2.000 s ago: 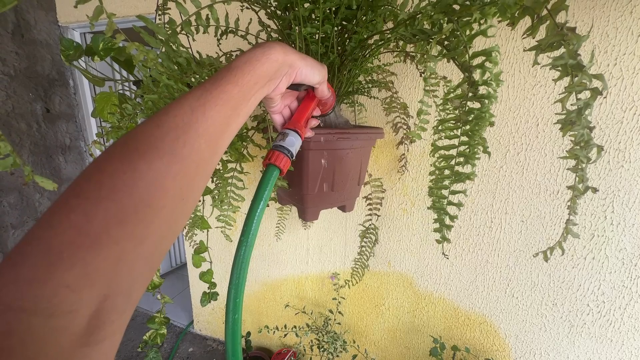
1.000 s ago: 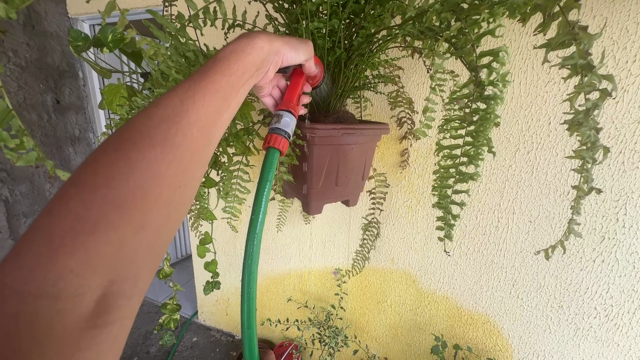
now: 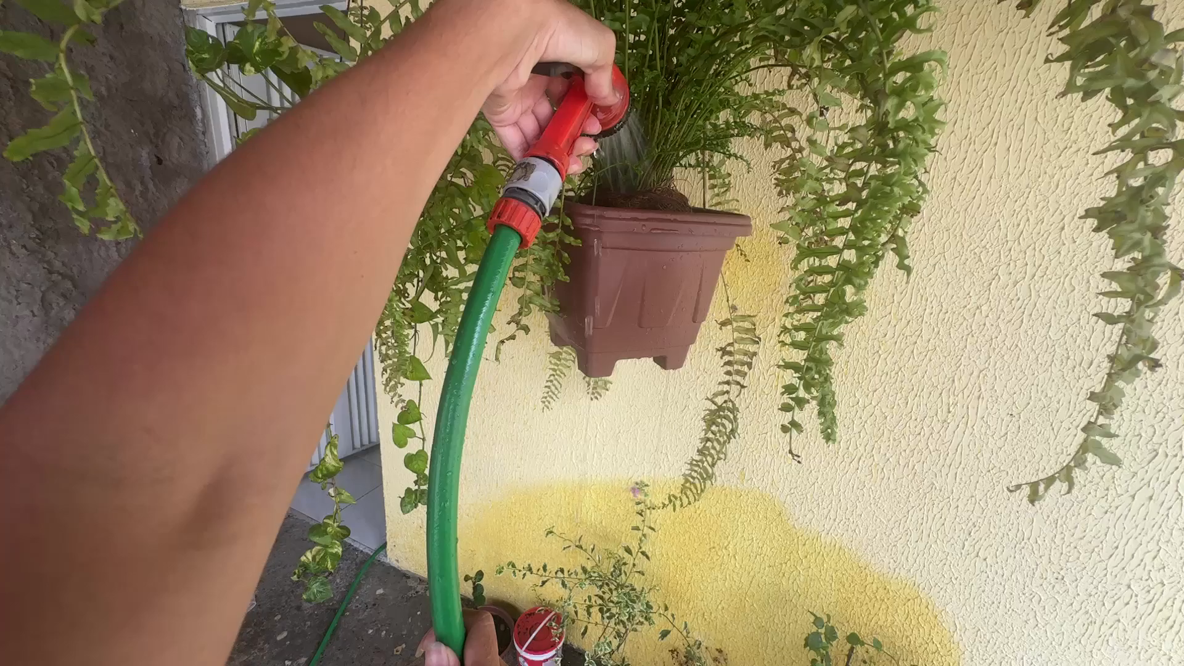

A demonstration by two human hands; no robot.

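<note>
My left hand (image 3: 555, 92) reaches up from the left and grips the red spray nozzle (image 3: 561, 129) at the left side of the hanging pot. Water (image 3: 624, 153) sprays from its round head onto the soil and fern stems. A grey and red connector (image 3: 527, 199) joins the nozzle to the green garden hose (image 3: 453, 398). At the bottom edge my right hand (image 3: 472, 643), only partly in view, is closed around the hose. The brown plastic pot (image 3: 647, 287) holds a fern (image 3: 684, 83) and hangs by the wall.
Long fern fronds (image 3: 851, 213) trail down the textured yellow wall (image 3: 999, 370). Below stand a small leafy plant (image 3: 610, 573) and a red container (image 3: 538, 634). A white metal gate (image 3: 361, 407) and vines are at left; a thin green hose (image 3: 347, 606) lies on the ground.
The nozzle has shifted left from in front of the pot's rim since the oldest frame. My right hand, out of view in that frame, now shows on the hose at the bottom.
</note>
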